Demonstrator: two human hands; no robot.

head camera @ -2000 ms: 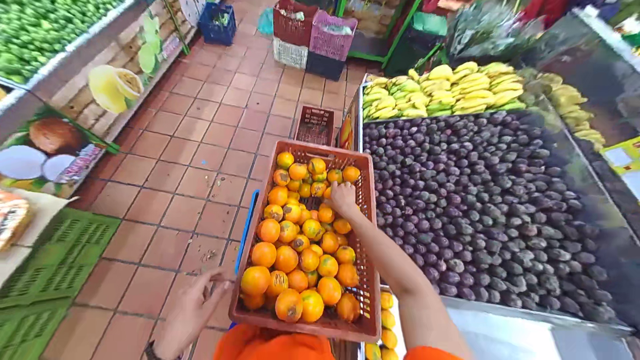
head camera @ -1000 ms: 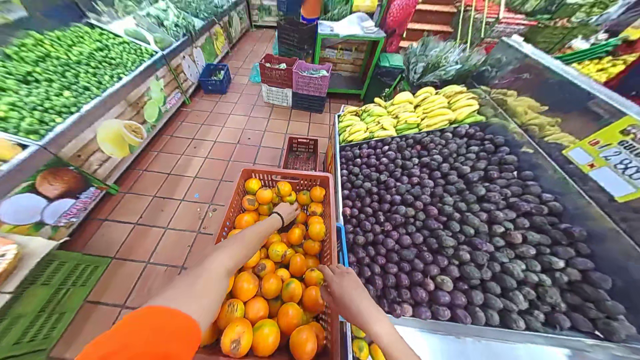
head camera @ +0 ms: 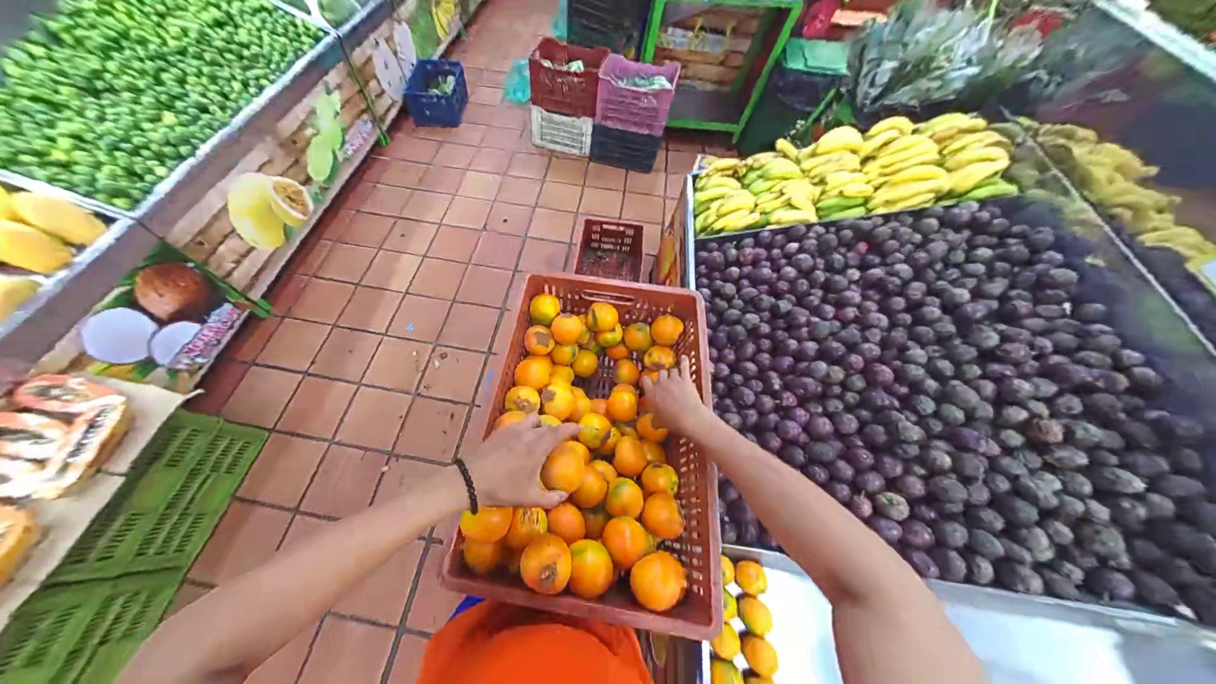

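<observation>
A reddish-brown plastic crate [head camera: 715, 494] full of orange round fruits [head camera: 625, 540] stands in front of my body. My left hand [head camera: 525, 461], with a dark beaded bracelet at the wrist, lies palm down over fruits on the crate's left side, its fingers spread and resting at a larger orange fruit [head camera: 564, 467]. Near the crate's right wall, my right hand [head camera: 673, 399] reaches down among the fruits, fingers bent; whether it grips one is hidden. The crate's slatted bottom shows in a small gap between the fruits near the far end.
Dark purple fruits [head camera: 883, 399] fill a display bin at right, with bananas [head camera: 845, 171] behind. More orange fruits [head camera: 755, 616] lie on the metal counter. Ahead are an empty crate [head camera: 609, 249] and stacked crates [head camera: 638, 95]. Left are limes [head camera: 142, 85] and a green crate [head camera: 161, 494] on the tiled floor.
My left hand, at the crate's far end one second ago, is now over its left middle. My right hand has moved from the near right side to farther along the right wall.
</observation>
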